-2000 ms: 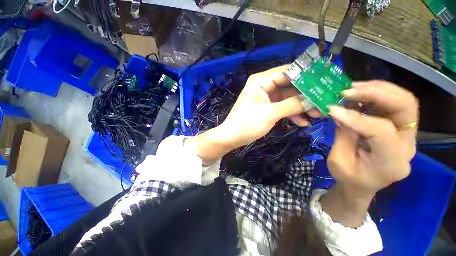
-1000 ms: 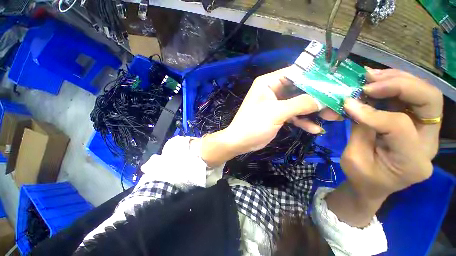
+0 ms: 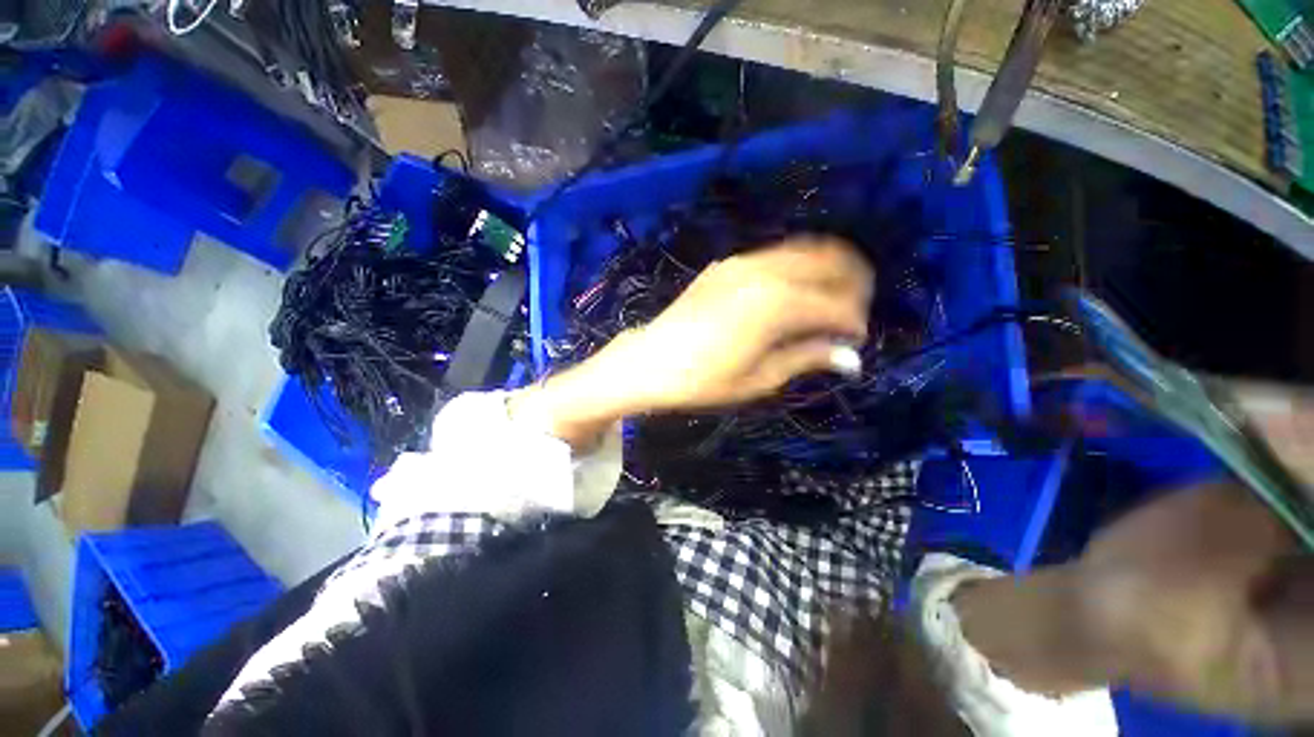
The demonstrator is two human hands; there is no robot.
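Note:
My left hand (image 3: 721, 338), slightly blurred, is above the blue tote (image 3: 545, 310) of tangled black cables, fingers curled, a white covering on one fingertip. Whether it holds anything cannot be told. My right hand (image 3: 1203, 590) is strongly blurred at the lower right, partly cut off by the edge. It holds the green circuit board (image 3: 1196, 403), seen nearly edge-on and blurred. A thin dark cable (image 3: 994, 320) runs between the tote and the board; its ends are unclear. The soldering iron (image 3: 1006, 94) points down from the bench, with the thinner brownish tube (image 3: 947, 72) beside it.
The wooden bench edge (image 3: 865, 61) crosses the top, with green boards (image 3: 1280, 101) and silvery wire wool (image 3: 1102, 15). A smaller blue bin (image 3: 296, 432) at left holds black cables (image 3: 389, 310). Blue bins and a cardboard box (image 3: 123, 446) are on the floor.
The board has left the iron and moved right and down with my right hand, turning nearly edge-on. My left hand has let go of the board and moved slightly left over the tote.

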